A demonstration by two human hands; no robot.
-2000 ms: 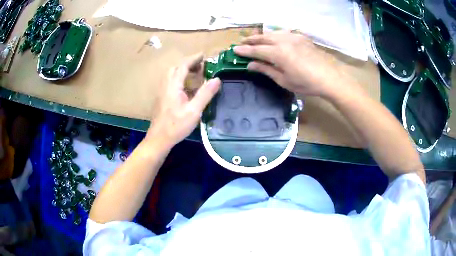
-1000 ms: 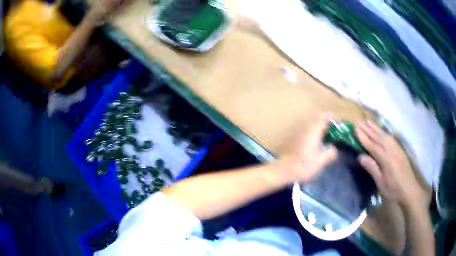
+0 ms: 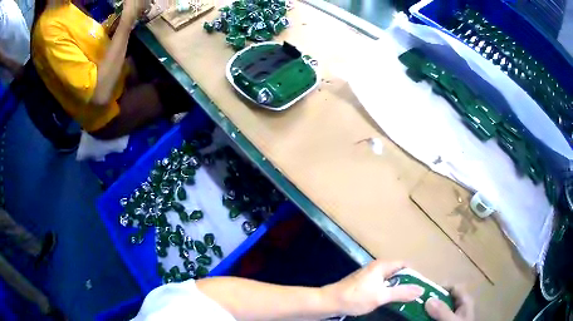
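My left hand (image 3: 364,289) grips the left end of a glossy green shell (image 3: 416,289) at the bench's front edge, low in the picture. My right hand (image 3: 453,308) is on the shell's right side, its thumb on the green surface, and is partly cut off by the bottom edge. The shell shows its green end with a pale rim and a silvery fitting at the left; the rest is cut off by the picture's edge. Whether a small part is between my fingers cannot be seen.
Another green shell (image 3: 276,76) lies on the cardboard (image 3: 339,169), with small green parts (image 3: 251,22) behind it. Green covers (image 3: 471,110) lie on a white sheet (image 3: 402,119), near a small white dish (image 3: 482,204). A blue crate (image 3: 125,263) stands below. A person in yellow (image 3: 75,56) sits left.
The view has swung left. The held shell now shows its green end instead of its dark inside, and sits lower in the picture. Both hands have stayed on it.
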